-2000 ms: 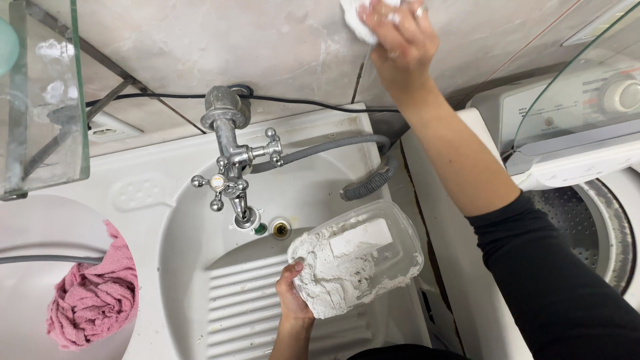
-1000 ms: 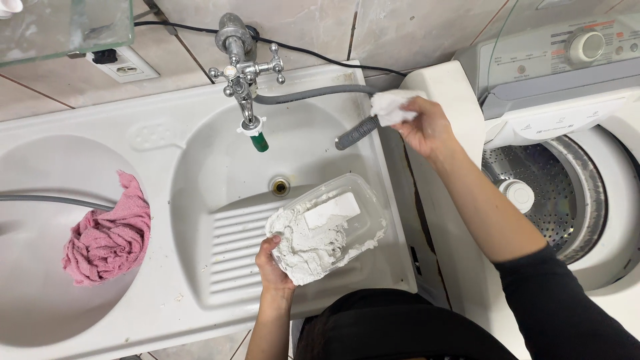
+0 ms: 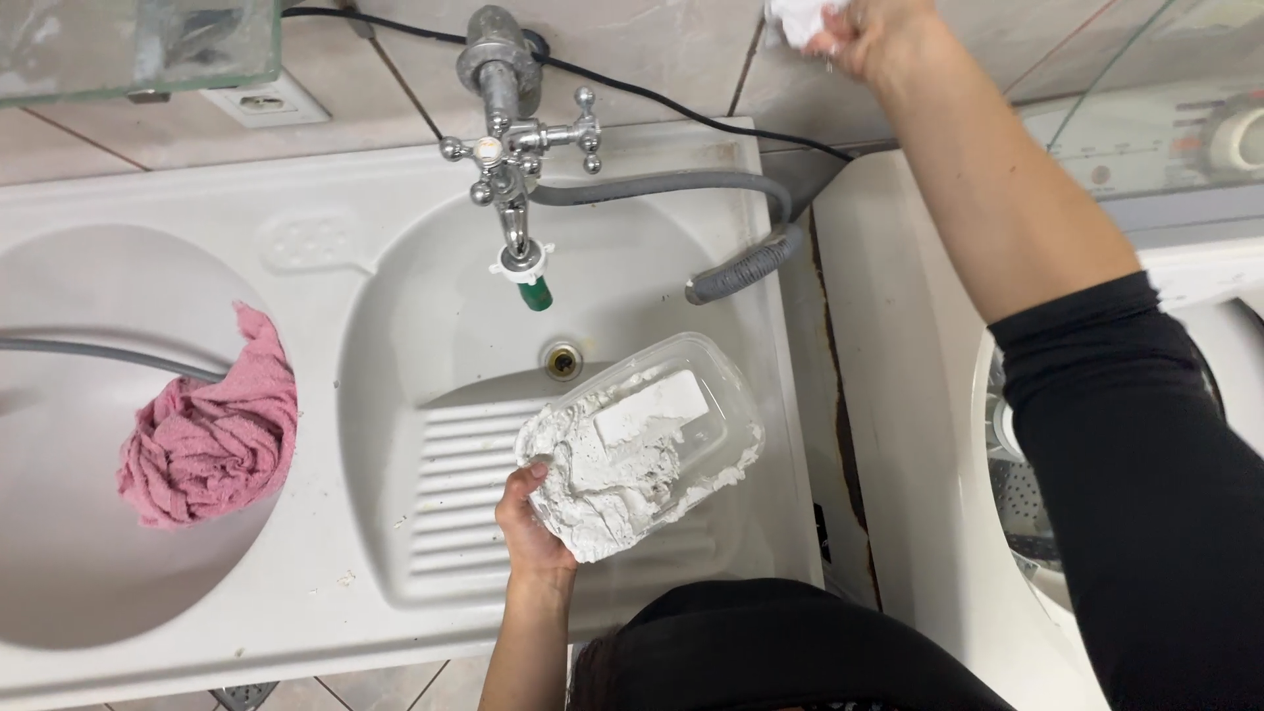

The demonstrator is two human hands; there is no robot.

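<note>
My left hand (image 3: 533,518) grips the near left end of a clear plastic container (image 3: 736,395) above the ribbed part of the sink. Thick white paste (image 3: 602,494) fills much of the container and coats its rim, and a flat white rectangular piece (image 3: 652,407) lies in it. At the top edge of the view my right hand (image 3: 859,39) is raised against the tiled wall (image 3: 652,49), its fingers closed on a white wad (image 3: 805,18) whose material I cannot tell. Part of that hand and wad is cut off by the frame.
A chrome faucet (image 3: 513,197) with a green-tipped spout stands over the sink (image 3: 395,326). A grey hose (image 3: 741,272) hangs over its right side. A pink cloth (image 3: 212,444) lies in the left basin. An open washing machine (image 3: 918,395) stands at right; a glass shelf (image 3: 197,49) juts in upper left.
My right hand has gone from above the grey hose a second ago back up to the wall, still with the white wad. My left hand keeps hold of the container over the sink.
</note>
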